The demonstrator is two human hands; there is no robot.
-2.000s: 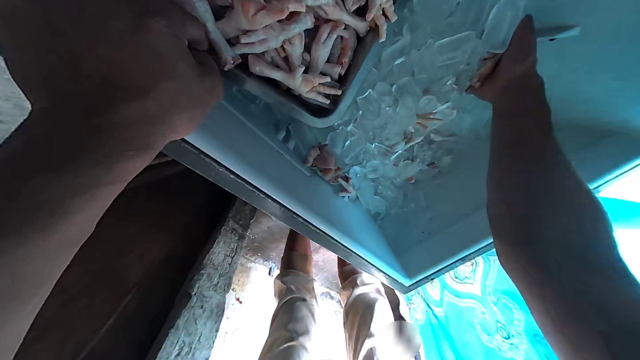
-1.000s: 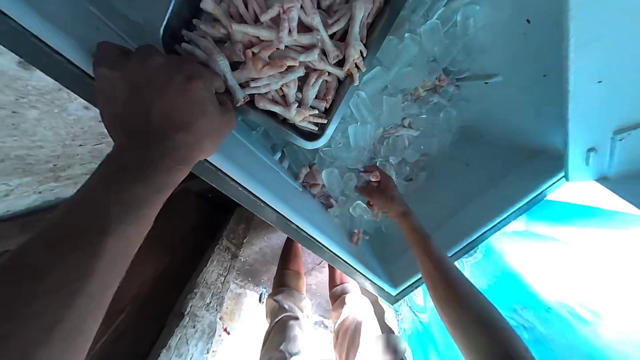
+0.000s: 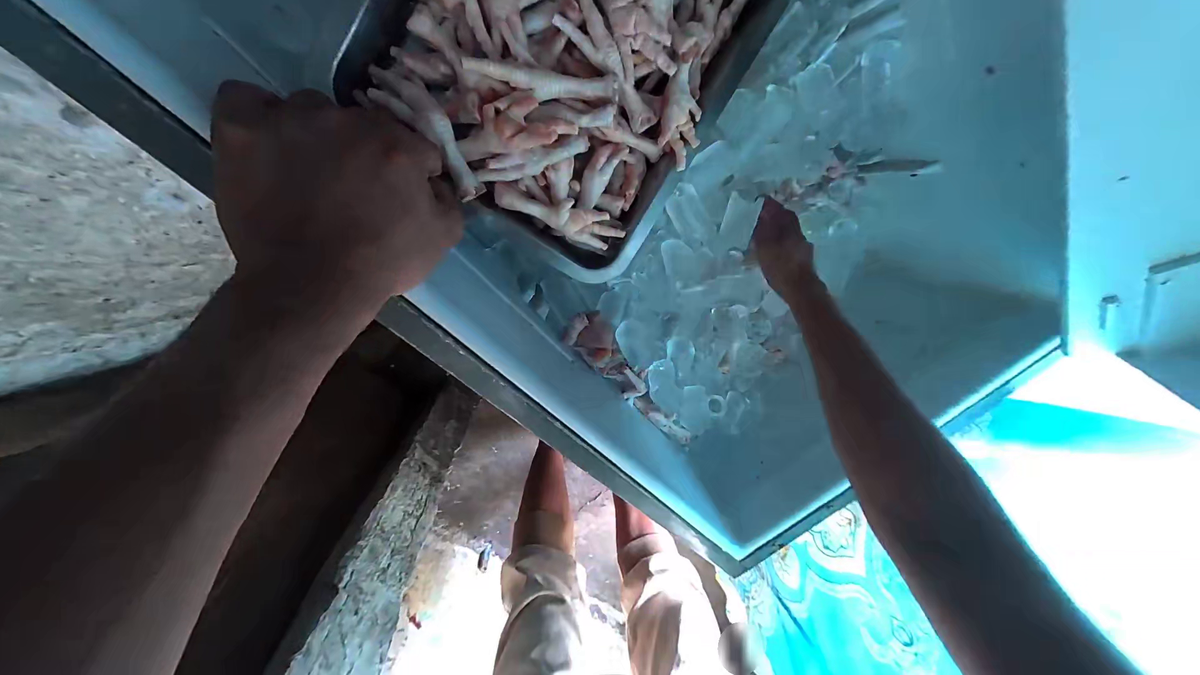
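A dark metal tray [image 3: 600, 270] heaped with raw chicken feet [image 3: 553, 112] stands inside a large blue-white chest [image 3: 562, 403]. Curled at the tray's left corner, over the chest's edge, is my left hand [image 3: 328, 187]; whether it grips the tray or the edge is hidden. My right hand [image 3: 780, 246] reaches down into the ice pieces [image 3: 689, 262] right of the tray, its fingertips among them; what it holds, if anything, cannot be made out. Pinkish meat pieces [image 3: 592, 339] lie in the ice along the near wall. Beyond my right hand, a thin knife-like object [image 3: 895, 166] lies beside more scraps.
The chest's dark rim [image 3: 525, 408] runs diagonally below my hands. At the left is a rough concrete surface [image 3: 103, 225]. My legs in light shorts [image 3: 544, 600] are below the rim. A turquoise patterned sheet [image 3: 834, 600] lies at lower right, near the chest's hinge side [image 3: 1125, 187].
My right hand has moved from the upper ice near the knife-like object down to the ice beside the meat pieces, then back up a little. My left hand stays near the tray's corner.
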